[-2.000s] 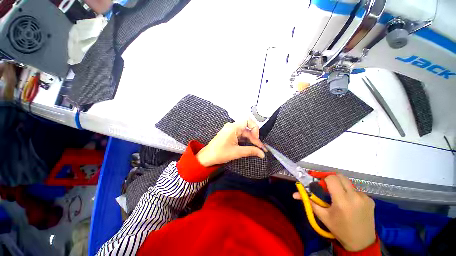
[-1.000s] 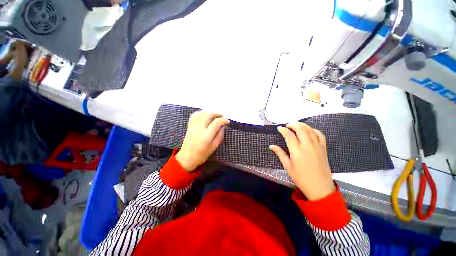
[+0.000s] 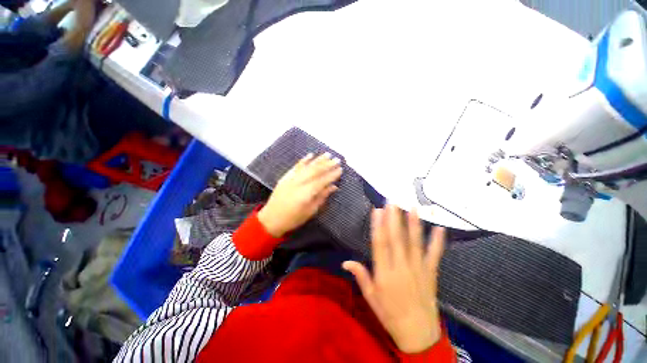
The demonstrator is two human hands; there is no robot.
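Observation:
A long dark checked fabric panel (image 3: pixel 507 273) lies along the front edge of the white machine table, with a narrow black strip showing on its upper curved edge. My left hand (image 3: pixel 303 193) rests flat on the panel's left part, fingers close together. My right hand (image 3: pixel 403 273) is spread over the panel's middle, fingers apart and slightly blurred; whether it touches the cloth is hard to tell. The shears (image 3: pixel 594 339), with one yellow and one red handle, lie at the lower right, cut off by the frame's edge.
The sewing machine head (image 3: pixel 603 120) stands at the right, its needle area right of an outlined plate. Other checked pieces (image 3: pixel 213 60) lie upper left. A blue bin (image 3: pixel 152 230) with dark cloth is below the table. Another person's hand (image 3: pixel 79 25) shows at top left.
The shears, first in my right hand, now lie on the table at right. The panel is spread out instead of folded. My right hand has opened, and the view has turned.

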